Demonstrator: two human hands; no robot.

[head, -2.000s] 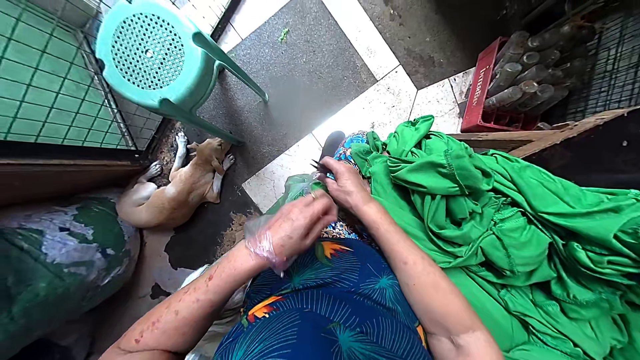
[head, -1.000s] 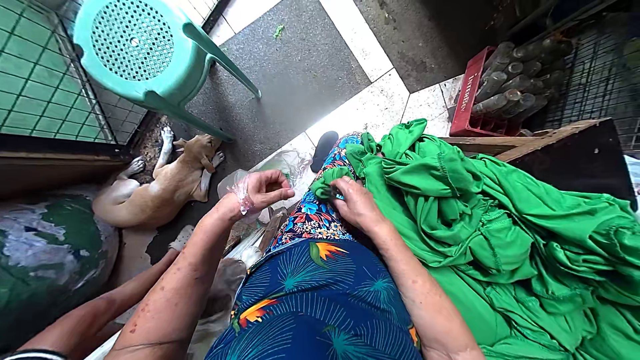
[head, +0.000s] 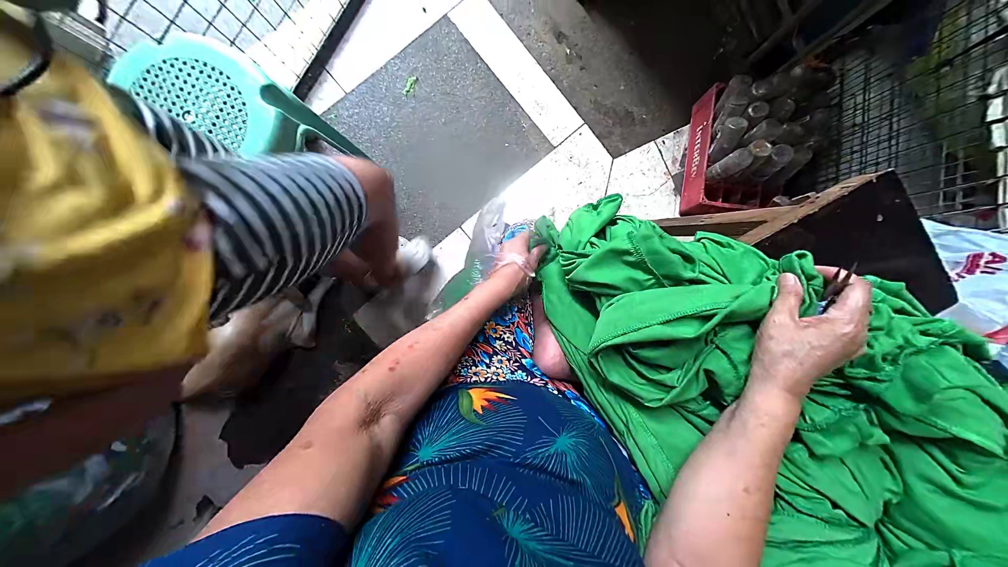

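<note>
A large heap of green fabric [head: 685, 315] with stitched seams lies over my lap and spreads to the right. My left hand [head: 520, 256], with clear plastic around its wrist, grips the fabric's left edge. Beside it is a translucent plastic bag [head: 476, 264], partly behind my forearm. Farther right, my right hand [head: 819, 323] pinches a fold of the cloth between thumb and fingers. A small dark pointed metal tool [head: 839, 285], perhaps thread snips, also sits in that hand.
At left, a person in striped and yellow clothing [head: 276, 220] bends over a tan dog [head: 248, 339], near a mint-green plastic stool [head: 197, 98]. A red crate [head: 697, 157] of glass bottles stands beyond a wooden box edge [head: 819, 206]. A white plastic bag [head: 972, 272] lies far right.
My right hand has moved right across the green fabric; my left hand has come to the fabric's left edge and taken hold. The other person has come farther into view at left.
</note>
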